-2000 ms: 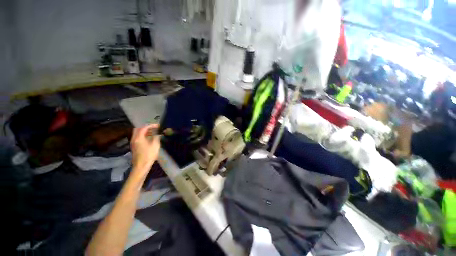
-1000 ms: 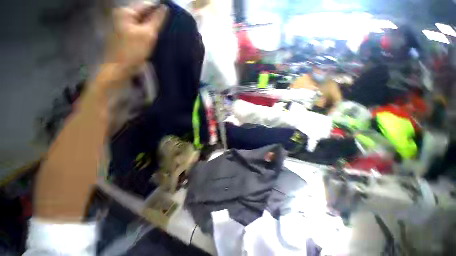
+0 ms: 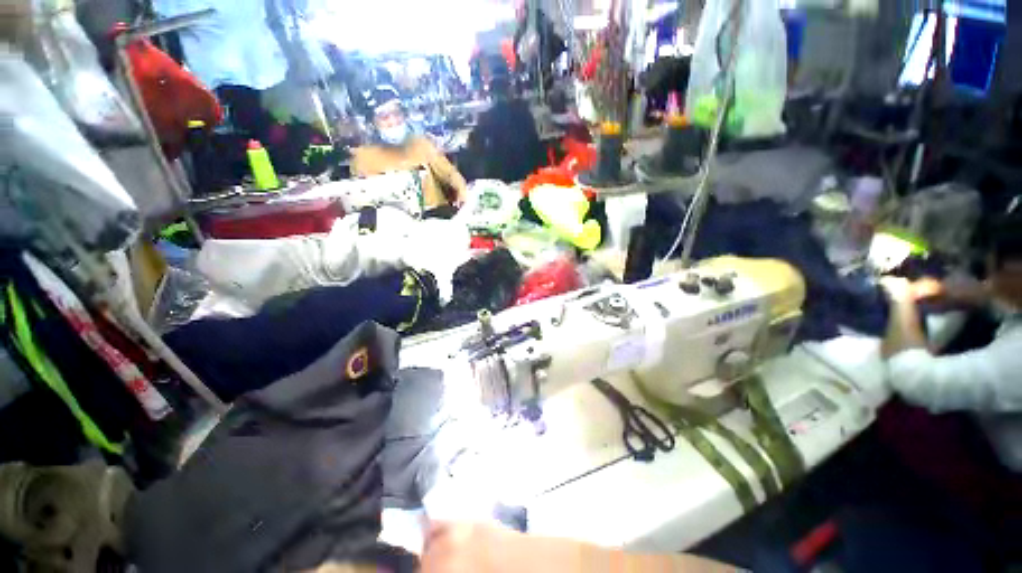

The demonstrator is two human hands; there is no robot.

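Note:
My right hand (image 3: 462, 548) is blurred at the bottom edge, its forearm entering from the right. Its fingers are unclear and cut off, beside the charcoal-grey garment piece (image 3: 280, 470). A dim tan patch left of it cannot be made out. My left hand is not recognisable. The garment piece lies left of the sewing machine (image 3: 672, 325) and has a small orange-red badge. White cloth lies under the bright needle lamp. Black scissors (image 3: 641, 431) lie on the bed under the machine arm.
A green-yellow patterned strap (image 3: 717, 453) crosses the bed at right. A second machine part (image 3: 62, 515) stands at the lower left. Navy cloth (image 3: 291, 336), white garments and plastic bags are piled behind. A person (image 3: 964, 358) works at right; another person in a mask sits at the back.
The view has swung right, bringing the whole machine head and scissors into sight. The raised left arm has left the view, and another hand shows at the bottom.

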